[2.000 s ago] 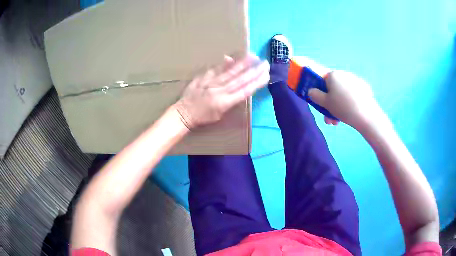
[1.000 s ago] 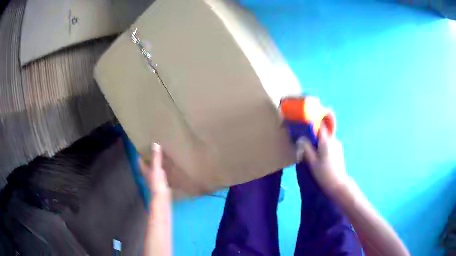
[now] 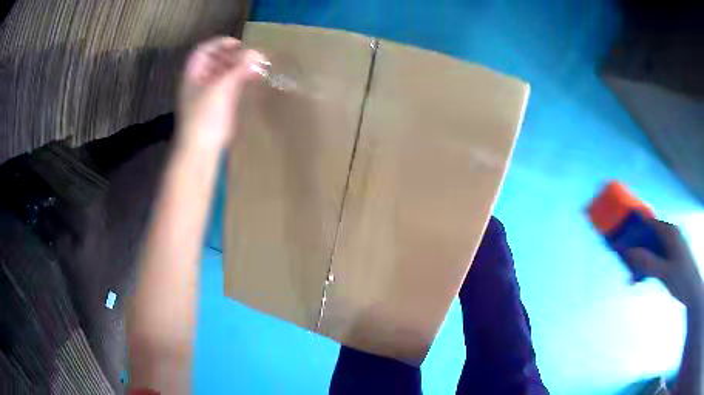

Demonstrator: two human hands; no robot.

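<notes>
A large brown carton (image 3: pixel 309 193) stands in front of my legs, its folded flaps facing up and meeting at a dark centre seam. Shiny spots show at both seam ends, and shiny patches near its upper left and right edges. My left hand (image 3: pixel 216 81), blurred, is at the upper left corner, fingers bent together beside a shiny bit; whether it pinches tape is unclear. My right hand (image 3: pixel 670 258) holds the orange and blue tape gun (image 3: pixel 627 224) away from the carton, over the floor at the right.
Stacked flat cartons (image 3: pixel 93 69) fill the upper left, with more striped edges at the lower left. Blue floor (image 3: pixel 563 308) lies around the carton. A grey-brown shape (image 3: pixel 656 108) is at the upper right. A small white piece (image 3: pixel 110 299) lies at the lower left.
The carton has turned, so its seam now runs nearly up and down. My left hand has moved to its upper left corner. My right hand has moved away right with the tape gun.
</notes>
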